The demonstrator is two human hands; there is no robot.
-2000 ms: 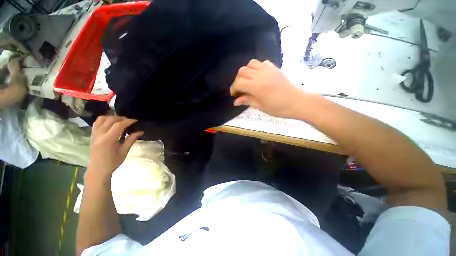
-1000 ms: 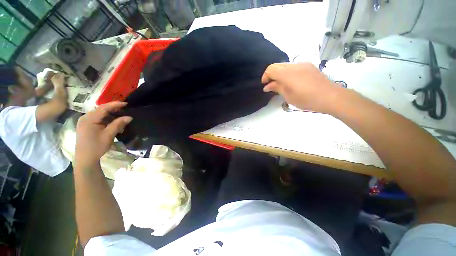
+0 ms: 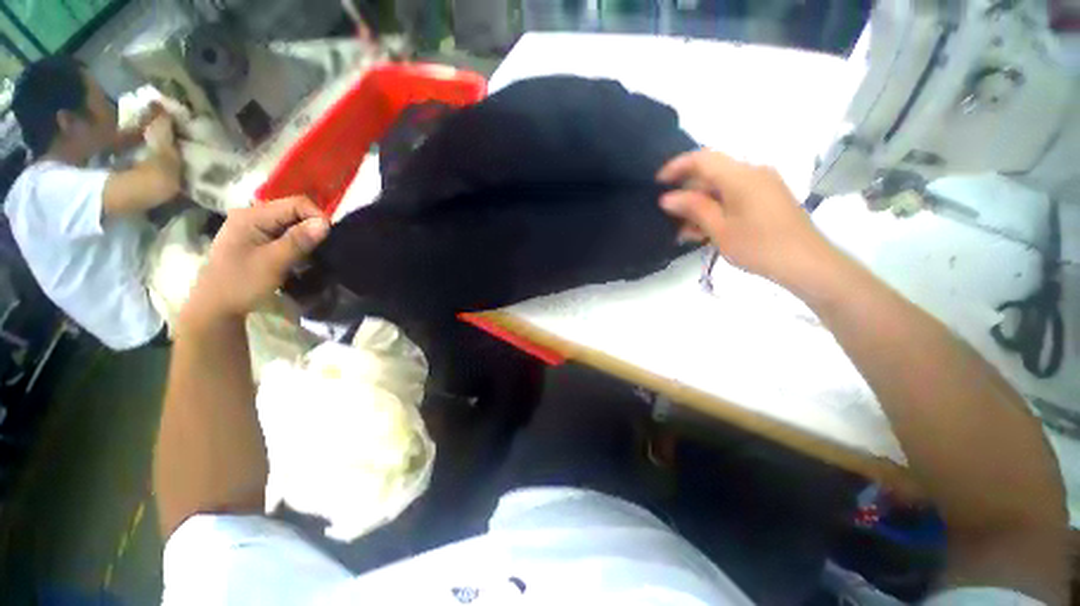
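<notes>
A large black garment piece [image 3: 521, 201] lies over the left part of the white table [image 3: 734, 343] and hangs over its edge. My left hand [image 3: 263, 251] pinches the garment's left end between thumb and fingers, beyond the table edge. My right hand [image 3: 737, 213] is at the garment's right end, with thumb and fingertips closed on the cloth. The cloth between them forms a long fold. A small thin dark thing [image 3: 709, 268] shows just below my right fingers; I cannot tell what it is.
The white sewing machine [image 3: 936, 89] stands at upper right, blurred. Black-handled shears [image 3: 1040, 314] lie at right. A red crate [image 3: 344, 136] is behind the garment at left. A cream cloth bundle [image 3: 344, 432] is below. Another person [image 3: 89, 201] sits at far left.
The view has shifted. The garment, bunched on the table at first, is now stretched lengthwise between my hands, and my left hand is raised at its left end.
</notes>
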